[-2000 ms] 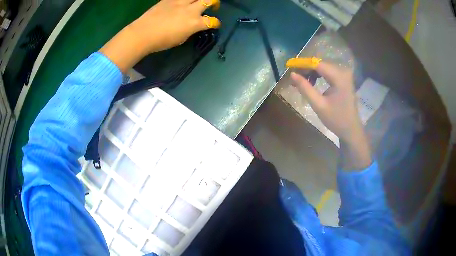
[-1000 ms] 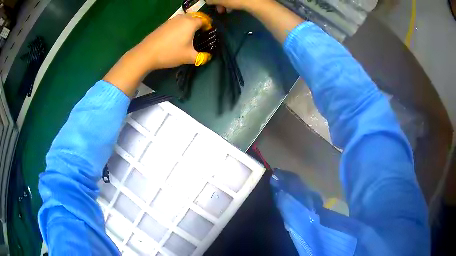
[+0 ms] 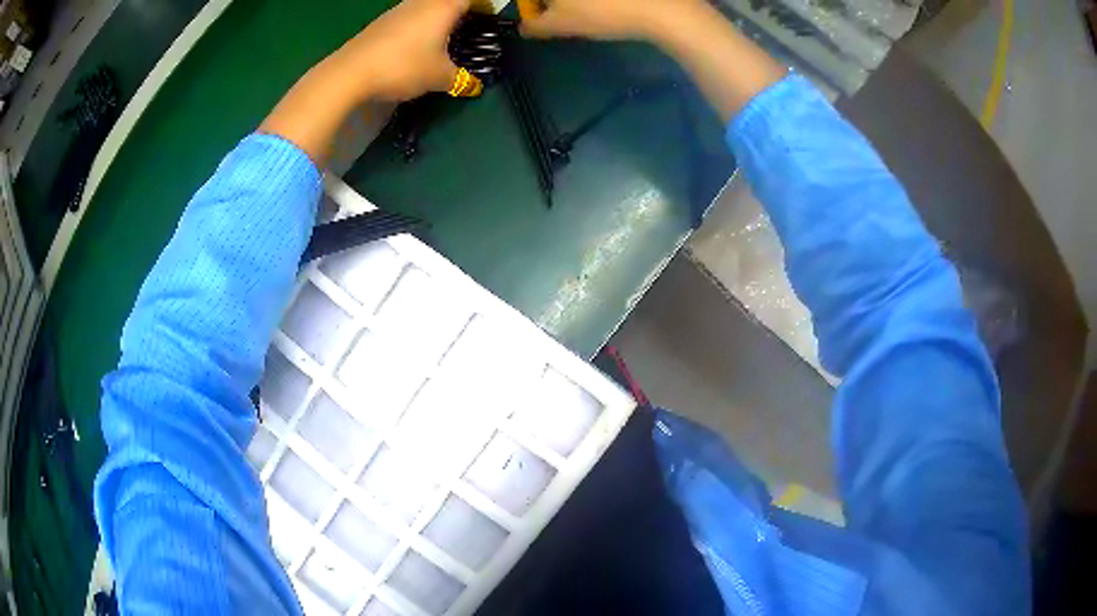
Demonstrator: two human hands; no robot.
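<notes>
My left hand (image 3: 415, 51), with yellow finger cots, grips a bundle of black cable assemblies (image 3: 481, 48) at the top. Their dark leads hang down over the green bench. My right hand (image 3: 571, 17) is beside the bundle at the top edge, a yellow cot at its fingertip; whether it holds a part cannot be told. The white compartment tray (image 3: 529, 323) lies tilted in front of my body. More black assemblies (image 3: 361, 232) lie across its upper corner, partly under my left sleeve.
The green bench (image 3: 602, 259) ends at a pale edge. A brown carton (image 3: 710, 349) with clear plastic film (image 3: 764, 271) is low on the right. Crumpled film (image 3: 830, 30) lies at the upper right. A black cluster (image 3: 90, 102) lies at the far left.
My right hand has come from over the carton to the bundle at the top. My left hand has shifted up slightly with the bundle. The tray has moved slightly right and down.
</notes>
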